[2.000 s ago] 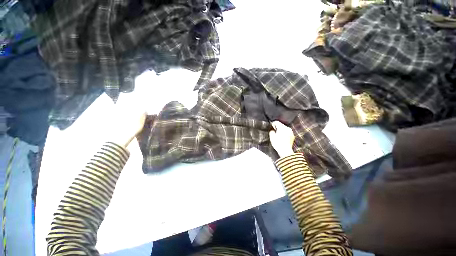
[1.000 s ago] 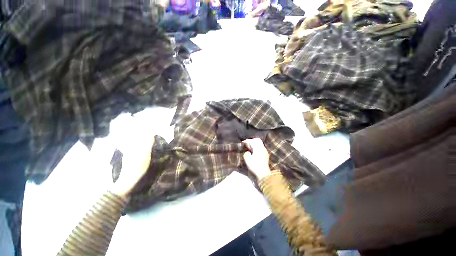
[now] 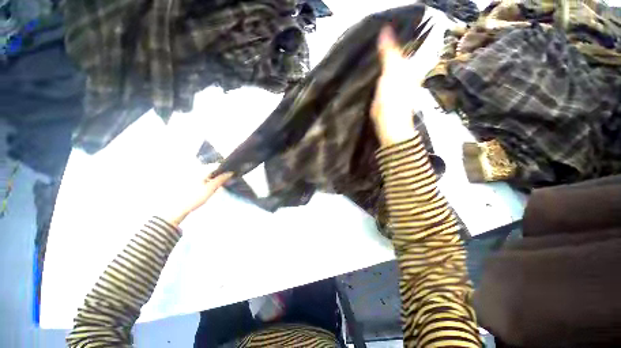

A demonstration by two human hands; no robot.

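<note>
A dark brown plaid garment (image 3: pixel 327 136) stretches diagonally between my hands over the white table (image 3: pixel 272 245), blurred by motion. My left hand (image 3: pixel 204 190) holds its lower left end at the fingertips. My right hand (image 3: pixel 395 95) is raised at its upper right part, fingers pointing away; the palm side is hidden, and blur hides whether the fingers grip the cloth. The garment's lower folds hang or rest near the table. A small dark piece (image 3: pixel 208 152) shows beside the left end.
A plaid garment pile (image 3: pixel 184 54) lies at the far left and another (image 3: pixel 538 88) at the right. A gold-and-brown trimmed piece (image 3: pixel 490 161) lies beside the right pile. Plain brown garments (image 3: pixel 558 272) are stacked at the lower right.
The garment lay bunched across the table; its right part is now lifted up and away. My right hand has moved far forward, while my left hand stays at the left end.
</note>
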